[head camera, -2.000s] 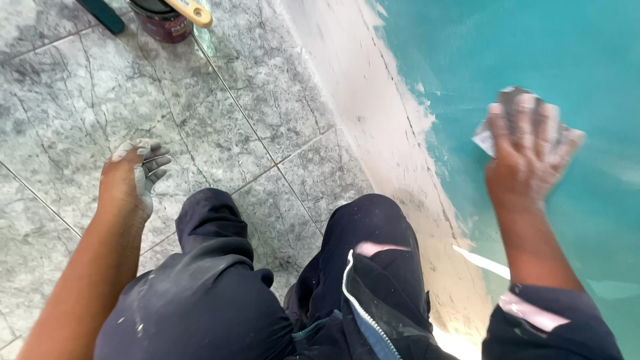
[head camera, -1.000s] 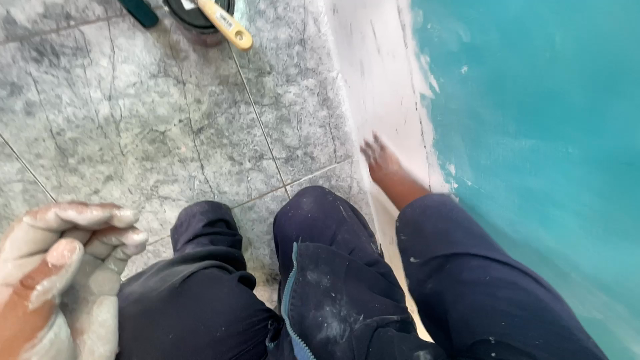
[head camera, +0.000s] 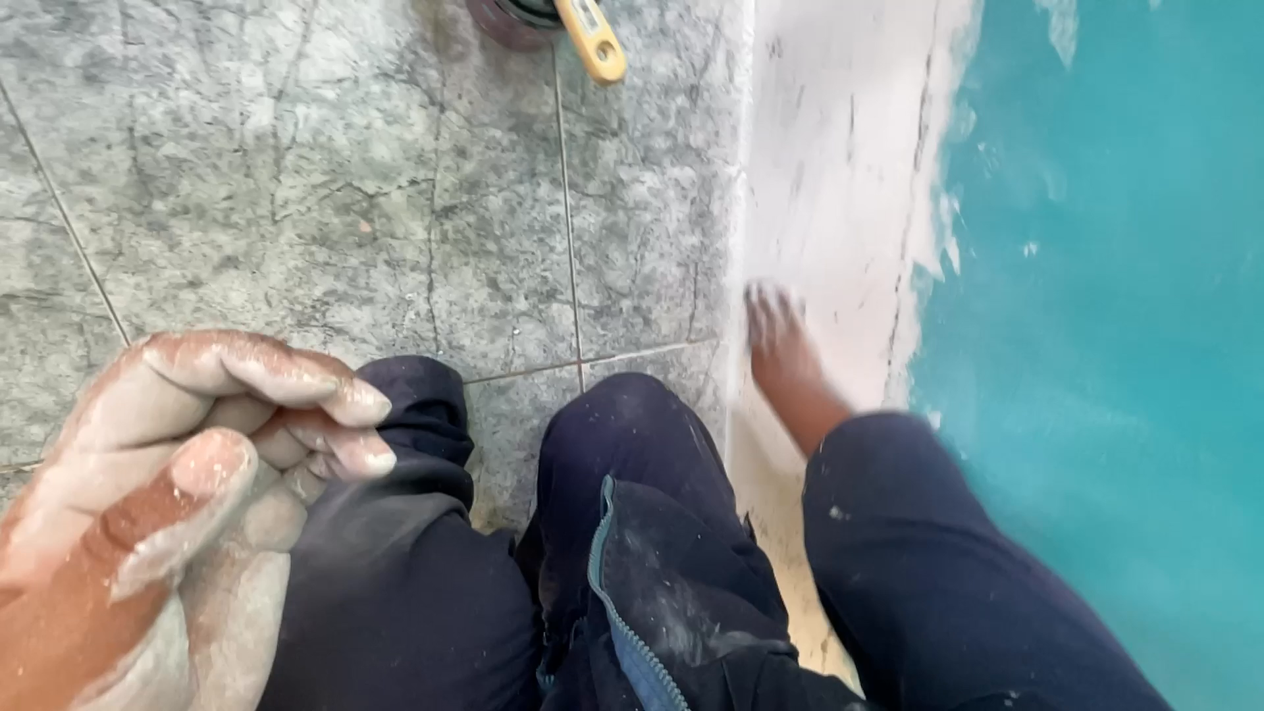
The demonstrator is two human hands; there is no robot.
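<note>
My left hand [head camera: 197, 494], coated in white dust, is raised near the camera at the lower left, its fingers curled loosely and no object visible in it. Low on the wall is my right hand [head camera: 785, 355], blurred, its fingers on or close to the white plastered band [head camera: 829, 178] beside the floor edge. Whether something lies under its palm is hidden. Above that band the wall is painted teal [head camera: 1116, 247], with ragged white patches where the two meet. A thin crack runs along the white band.
A dark container [head camera: 513, 22] stands on the grey marbled floor tiles [head camera: 346, 197] at the top, partly cut off. A yellow tool handle [head camera: 594, 44] with a hole lies across its rim. My knees in dark, dusty trousers [head camera: 632, 444] are close to the wall.
My right hand has left the teal area, where it pressed a sanding sheet or similar piece, and is down at the white band. My left hand has come up close to the camera.
</note>
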